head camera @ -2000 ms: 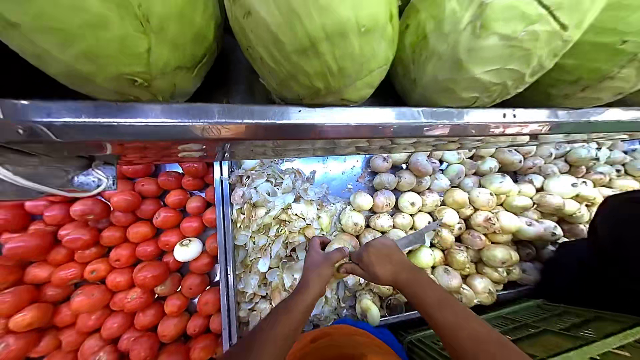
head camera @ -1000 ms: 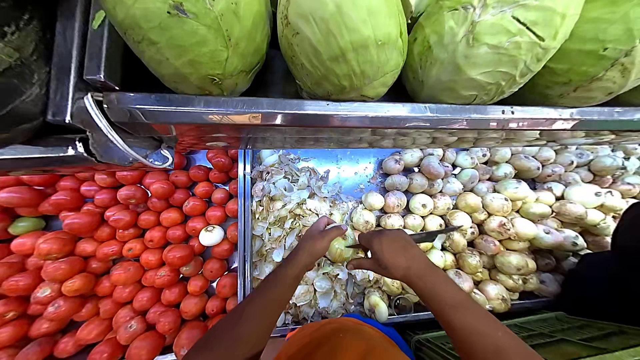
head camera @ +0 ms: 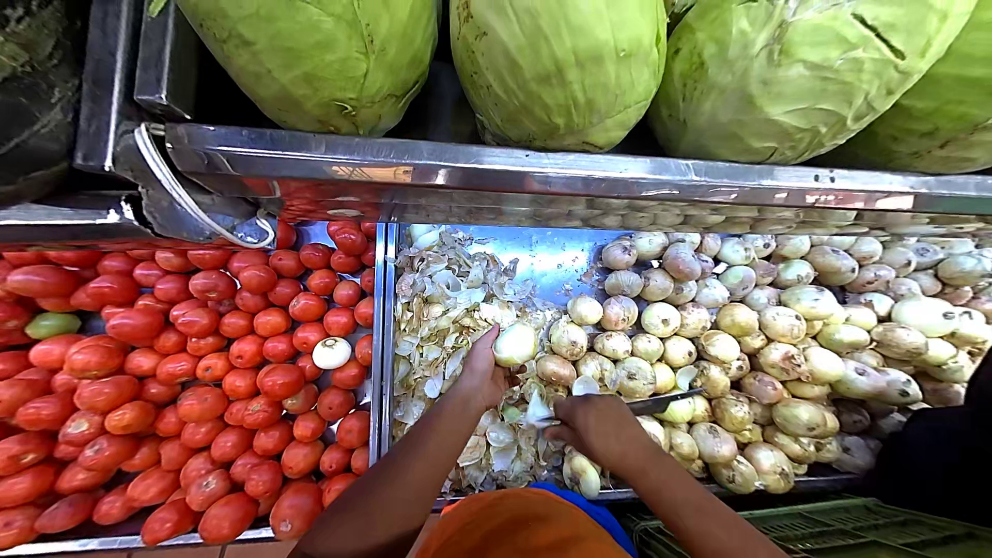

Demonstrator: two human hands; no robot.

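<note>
My left hand (head camera: 484,372) holds a pale peeled onion (head camera: 515,344) over a heap of loose onion skins (head camera: 446,310). To its right, my right hand (head camera: 597,426) is closed around a knife (head camera: 663,401), whose dark blade points right over the onions. A piece of white onion skin (head camera: 540,407) is at the fingers of my right hand. Many unpeeled or partly peeled onions (head camera: 717,345) fill the right part of the metal tray. The knife's handle is mostly hidden in my fist.
Red tomatoes (head camera: 209,403) fill the bin at left, with one white onion (head camera: 332,353) on them. A metal divider (head camera: 382,333) separates the bins. Large green cabbages (head camera: 558,70) sit behind a metal shelf edge (head camera: 542,174). A green plastic crate (head camera: 821,531) is at lower right.
My hands have moved apart. The onion was between both hands one second ago; now only my left hand holds it, and it looks paler. The knife remains in my right hand.
</note>
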